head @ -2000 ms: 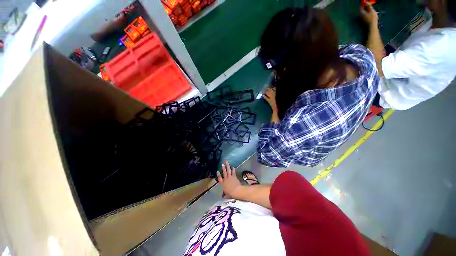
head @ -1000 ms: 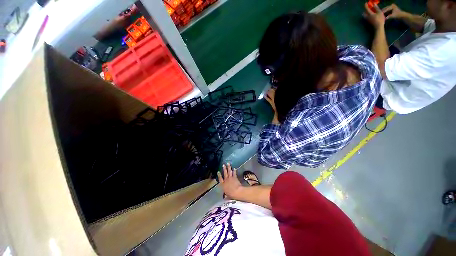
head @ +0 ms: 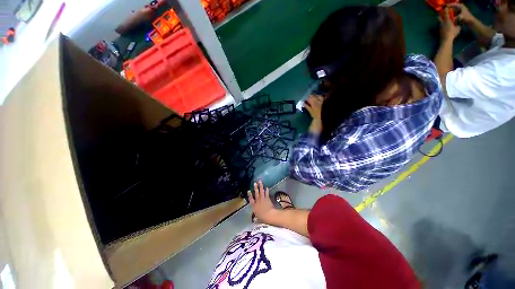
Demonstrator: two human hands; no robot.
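Note:
A large brown carton lies on its side at the left, with its dark open mouth facing right. A tangled heap of thin black frames spills from the mouth onto the green bench. My right hand, bare, rests with spread fingers at the outer corner of the lower carton flap, beside the bench edge. It holds nothing that I can see. The depth of the carton is too dark to make out. My left hand is not in view.
A red tray and orange parts lie behind the frames. A person in a plaid shirt sits at the bench just right of the heap. Another person in white holds something orange. A metal upright stands behind.
The view has shifted slightly, moving the scene a little rightwards. The plaid-shirted person's hand is raised nearer the face. The white-shirted person's hands have moved. My right hand stays at the flap corner.

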